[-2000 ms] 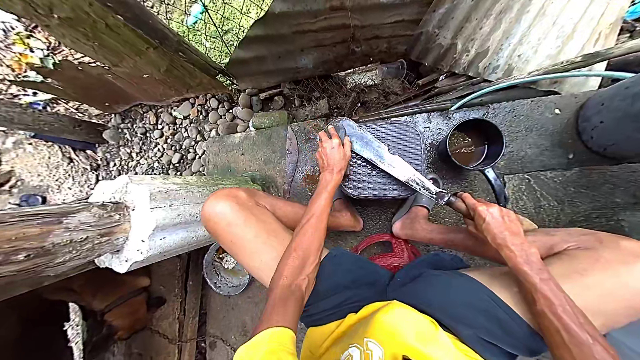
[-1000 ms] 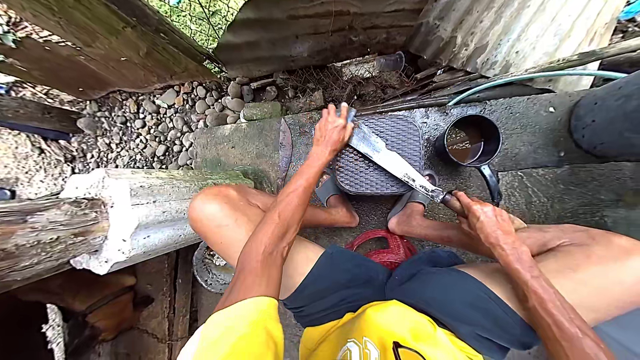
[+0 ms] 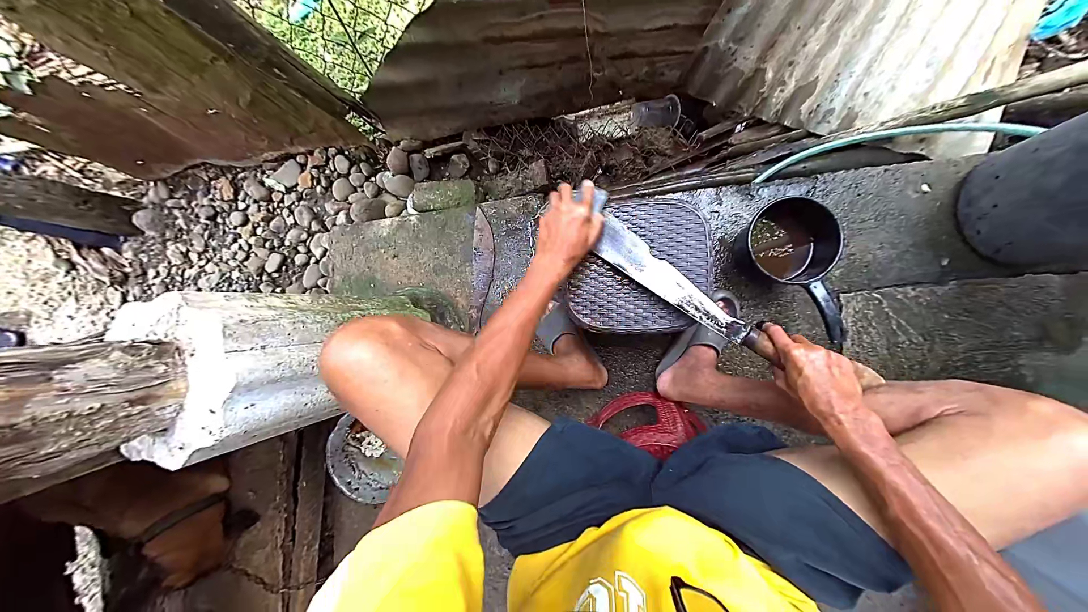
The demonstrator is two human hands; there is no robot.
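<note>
My right hand (image 3: 820, 374) is closed around the wooden handle of a long machete (image 3: 663, 280). The wide blade runs up and left over a grey woven-pattern plastic stool top (image 3: 633, 302) between my feet. At the blade's far end, my left hand (image 3: 571, 223) is closed on a small grey piece (image 3: 598, 201), perhaps a whetstone, against or beside the tip; the fingers hide the contact. The blade looks wet, with pale smears. Right of the stool stands a dark pot (image 3: 795, 242) with a handle, holding brownish water.
A red woven plastic item (image 3: 659, 425) lies between my legs. A metal bowl (image 3: 365, 463) with food scraps is at lower left, near a brown animal (image 3: 183, 527). Concrete and wood beams stand left, a dark cylindrical container (image 3: 1028, 195) right, corrugated sheets and a green hose (image 3: 884, 134) ahead.
The machete remains in my right hand over the stool, while my left hand stays near its far end. No other plain change shows.
</note>
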